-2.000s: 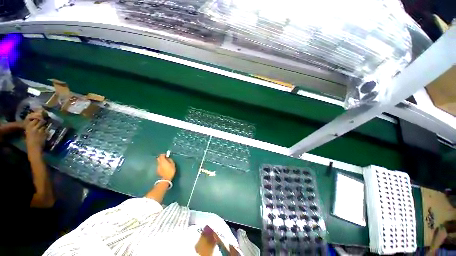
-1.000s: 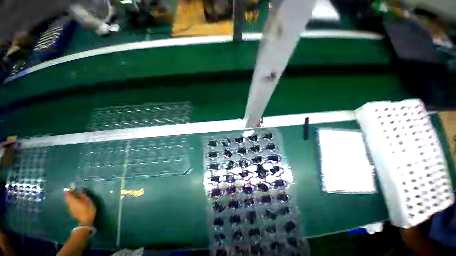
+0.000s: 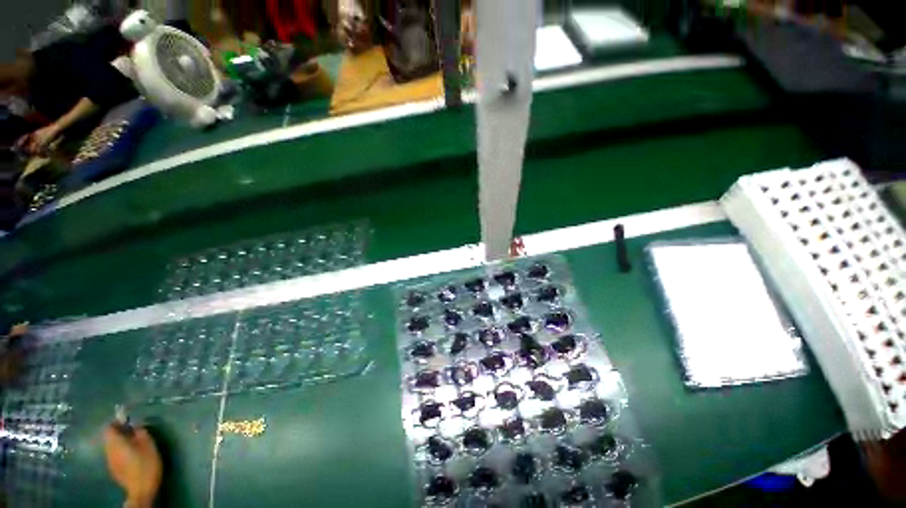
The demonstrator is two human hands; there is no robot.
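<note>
My left hand (image 3: 133, 461) is at the lower left over the green bench. Its fingers are closed on a small dark piece with a pale tip, too blurred to name surely. My right hand is not in view. A small pile of gold-coloured pieces (image 3: 241, 428) lies right of my left hand, beside the thin white line. A clear blister tray (image 3: 517, 372) filled with black round housings lies in the middle, running off the bottom edge. An empty-looking clear blister tray (image 3: 258, 342) lies behind the gold pile, with more clear tray (image 3: 268, 260) beyond the white strip.
A grey post (image 3: 505, 139) stands behind the filled tray. At right are a black stick-like object (image 3: 622, 248), a white sheet (image 3: 726, 313) and stacked white trays (image 3: 830, 268). Another clear tray (image 3: 40, 397) is at far left. A fan (image 3: 179, 64) and another person's arm (image 3: 70, 117) show across the belt.
The view has swung right and tilted, so the bench things have shifted left and the filled tray is now central. My left hand stays near the gold pile. My right hand cannot be followed.
</note>
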